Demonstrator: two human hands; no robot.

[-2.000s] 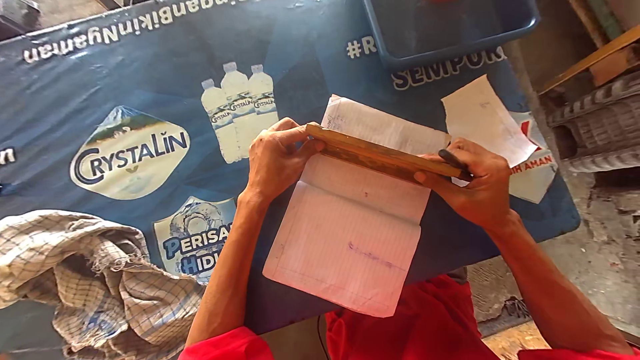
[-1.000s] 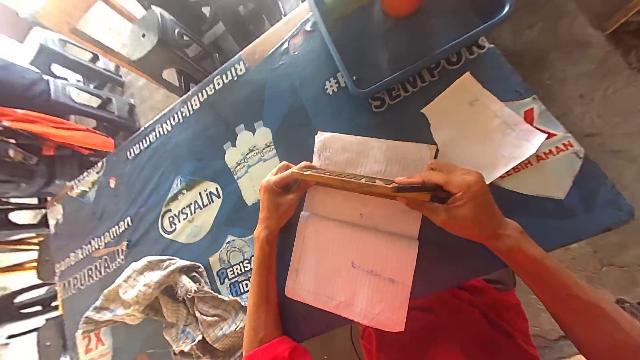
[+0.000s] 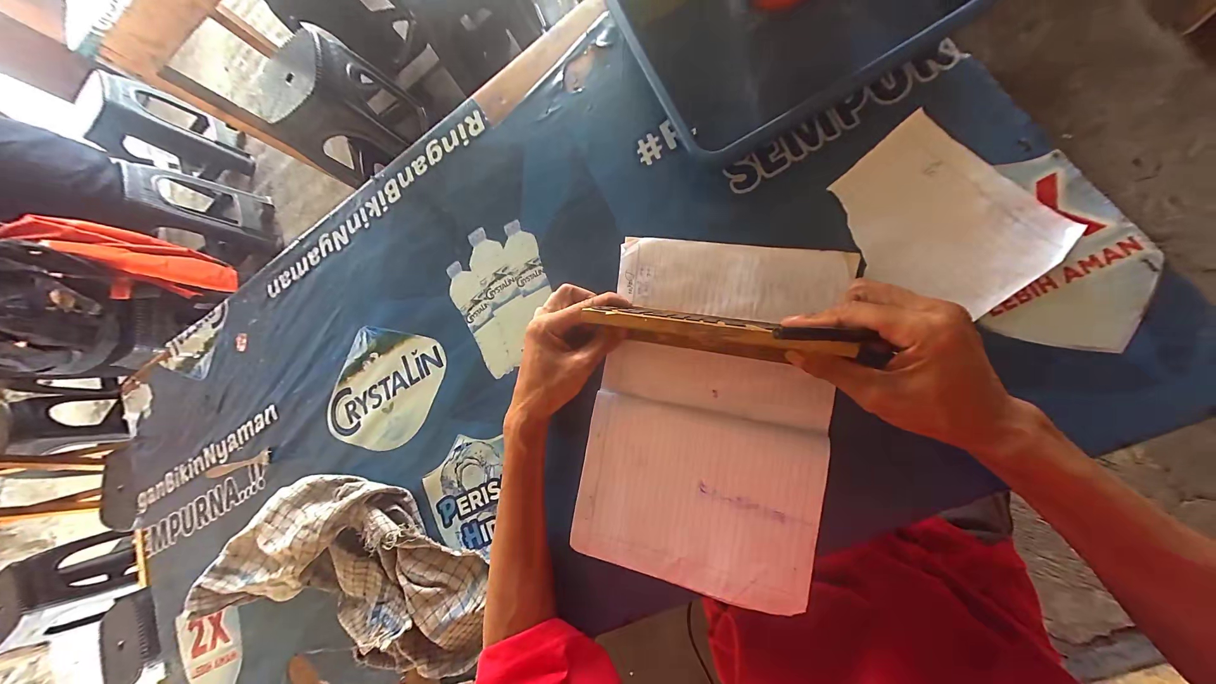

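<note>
A flat, yellowish-brown bar, thin and edge-on to me, is held level over an open lined notebook. My left hand pinches its left end between thumb and fingers. At its right end my right hand grips it, along with a dark, slim object lying against it, perhaps a pen. Creased pages with faint writing and a purplish mark show above and below the bar. What kind of bar it is, I cannot tell.
A torn loose sheet lies right of the notebook on the blue printed table cover. A blue plastic tray stands at the far side. The checkered cloth is crumpled at lower left. Plastic stools stand beyond the table.
The view has swung to show more of the table's left and the stools. Both hands still hold the bar over the notebook, its slant now slighter than in the earliest frame.
</note>
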